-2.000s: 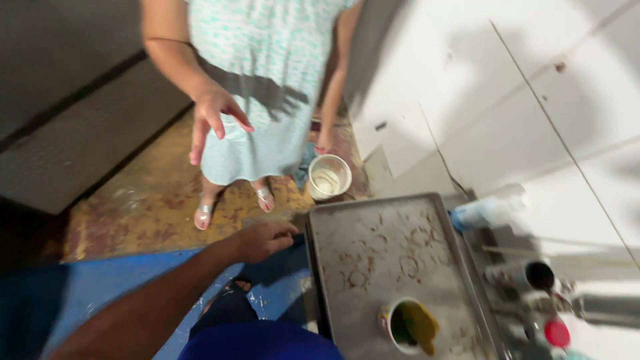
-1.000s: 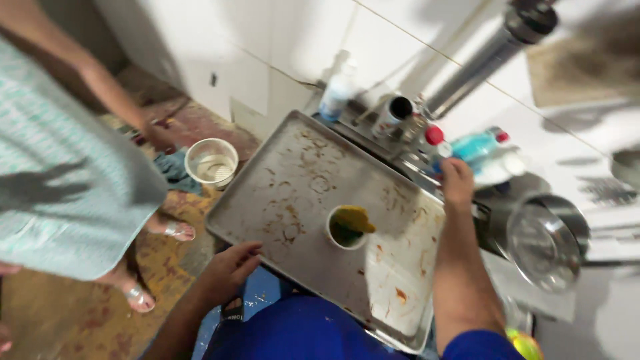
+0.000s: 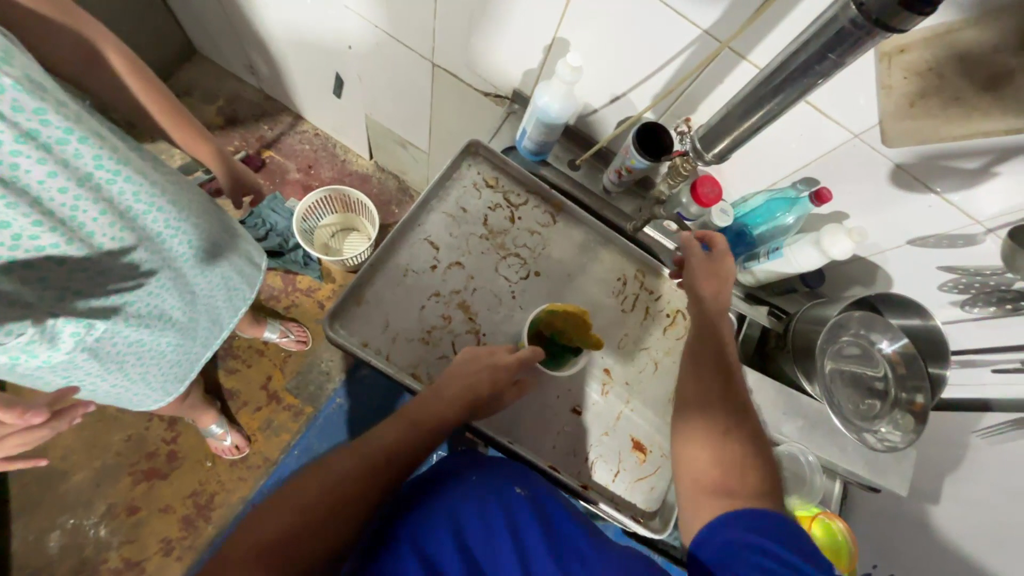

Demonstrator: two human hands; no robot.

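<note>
A large stained metal baking tray (image 3: 496,276) lies below me. On it stands a white cup (image 3: 570,366) with dark green contents and a yellow-green sponge or cloth (image 3: 572,322) hanging over its rim. My left hand (image 3: 500,380) grips the cup's near side, thumb at the rim. My right hand (image 3: 706,268) is above the tray's far right edge, at the metal ledge beside the tap fittings (image 3: 676,172); its fingers are bent, and what they touch is hidden. Near it are a red-capped container (image 3: 704,192) and a bottle of blue liquid (image 3: 772,220).
A person in a patterned garment (image 3: 120,240) stands at the left, near a white plastic basket (image 3: 336,228) and a grey-blue cloth (image 3: 282,236). Along the wall are a spray can (image 3: 636,156), a white bottle (image 3: 548,112) and a metal pipe (image 3: 788,80). Metal bowls (image 3: 872,376) stand at right.
My left hand has moved from the tray's near edge to the cup and taken hold of it. My right hand remains by the ledge. The view swung right earlier on.
</note>
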